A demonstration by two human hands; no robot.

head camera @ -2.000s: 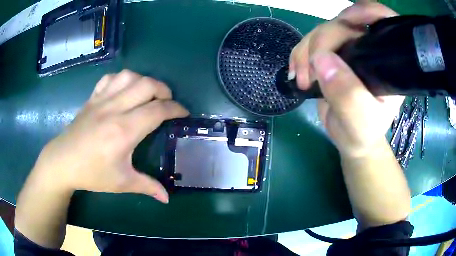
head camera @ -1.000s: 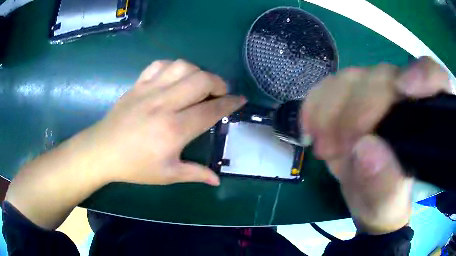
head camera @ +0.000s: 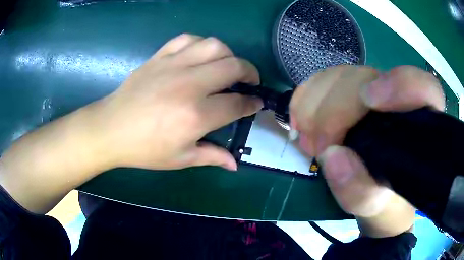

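The display unit (head camera: 277, 142) lies on the green bench with its silver-white back up and an orange flex cable at its right end. My left hand (head camera: 178, 109) holds the unit's left end, thumb at the lower corner and fingers at the top edge. My right hand (head camera: 351, 127) is closed around the black electric screwdriver (head camera: 407, 152). The screwdriver's front end is over the unit's dark upper edge, close to my left fingertips. The bit tip and the screw point are hidden by my fingers and the tool.
The round screw tray (head camera: 305, 51) with dark screws stands just beyond the unit, behind my right hand. A white line (head camera: 407, 35) curves along the bench's far right side. A black cord (head camera: 325, 232) hangs at the near edge.
The screwdriver has moved from over the screw tray to the unit's upper edge, then left along it. The unit and tray sit further right in view, and the separate display unit has left the view.
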